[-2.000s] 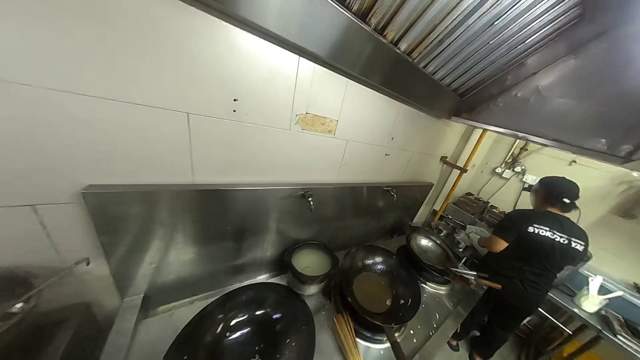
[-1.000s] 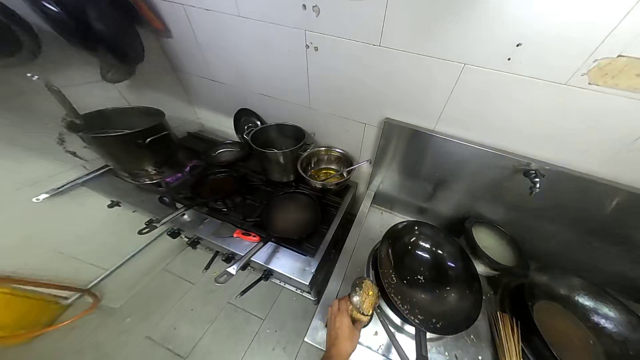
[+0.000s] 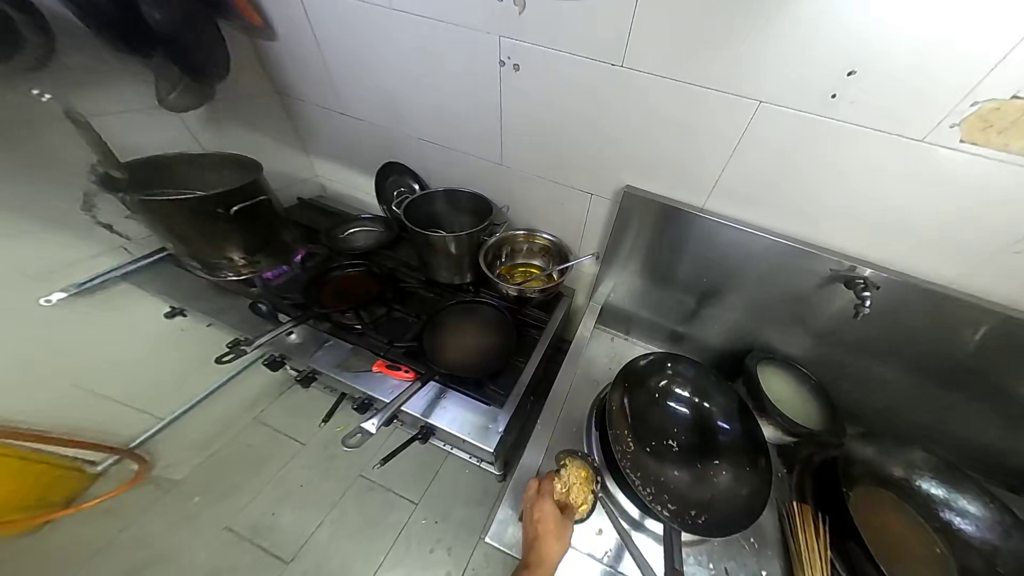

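My left hand (image 3: 547,522) reaches up from the bottom edge, its fingers curled at the left rim of a small, dark, round ladle head or bowl (image 3: 589,518) filled with fried rice (image 3: 574,484). A dark metal handle (image 3: 626,534) runs from beside it down to the right. Just right of it, a black wok (image 3: 690,444) with grains of rice stuck inside sits tilted on a round burner ring (image 3: 594,432), its handle (image 3: 673,550) toward the bottom edge. My right hand is out of view.
The stove at left bears a large stockpot (image 3: 200,208), a smaller pot (image 3: 450,232), frying pans (image 3: 470,338), a steel bowl of oil (image 3: 526,260) and a red-handled tool (image 3: 394,370). At right are a pot of pale liquid (image 3: 792,392), bamboo sticks (image 3: 806,538) and another wok (image 3: 952,496).
The view has swung left from the wok range to include the stove. My left hand, unseen two seconds ago, stays at the rice-filled vessel since one second ago.
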